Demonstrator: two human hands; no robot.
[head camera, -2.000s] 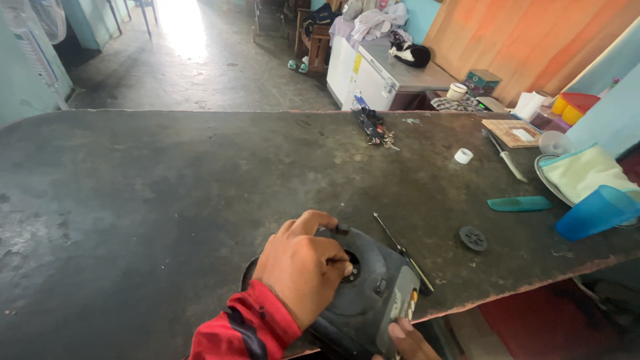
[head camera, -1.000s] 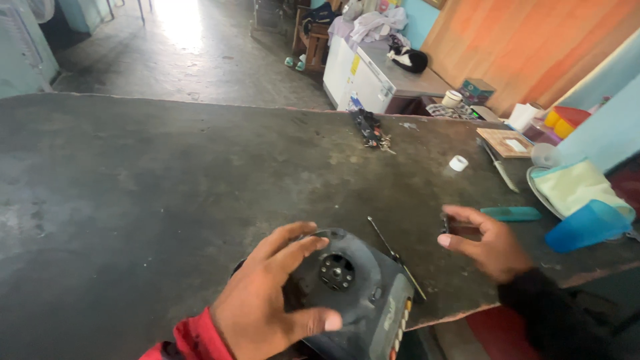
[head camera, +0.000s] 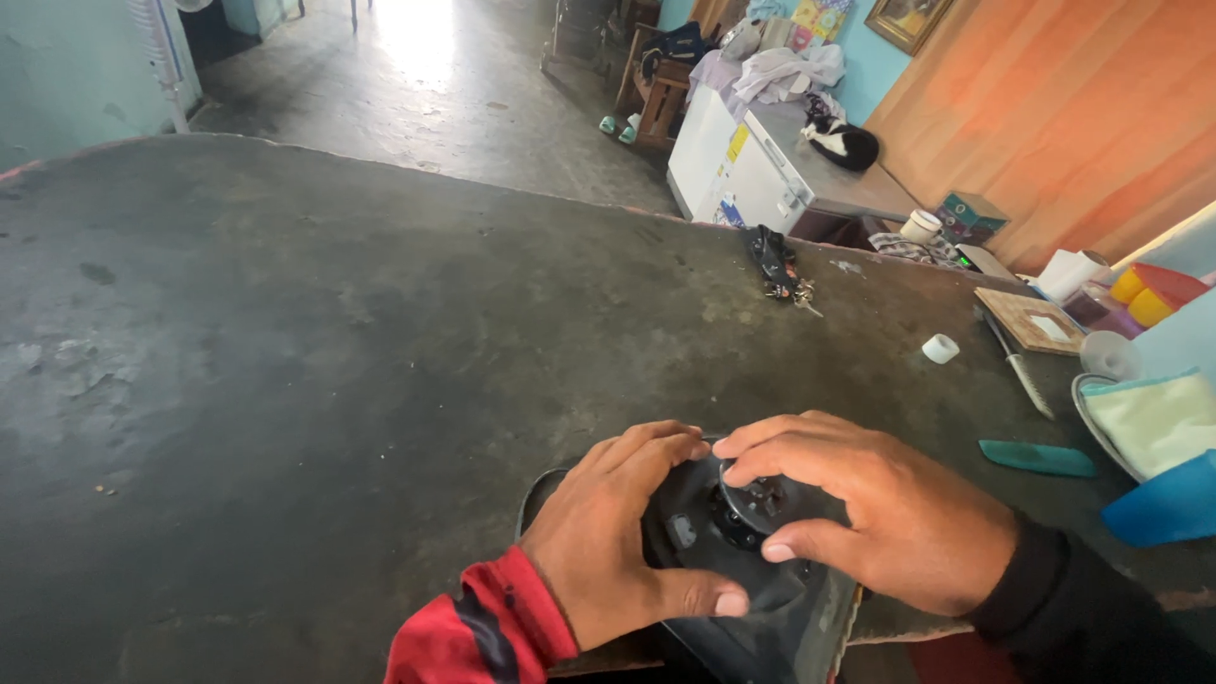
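A dark plastic appliance base, apparently a blender's motor base, lies near the front edge of the table. My left hand spans its left side, fingers on the far part and thumb across the near part. Between the fingertips and thumb of my right hand is a round black plastic disc, held tilted over the round hub on top of the base. Part of the disc and much of the base are hidden by my hands. Whether the disc touches the hub is hard to tell.
On the dark table are keys with a black holder, a white tape roll, a knife, a teal sheath-like piece, a wooden board and a blue cup. A cat lies on the chest freezer beyond.
The disc lay on the table two seconds ago; my right hand has brought it left over the base. The screwdriver seen beside the base in the earlier frames is out of sight.
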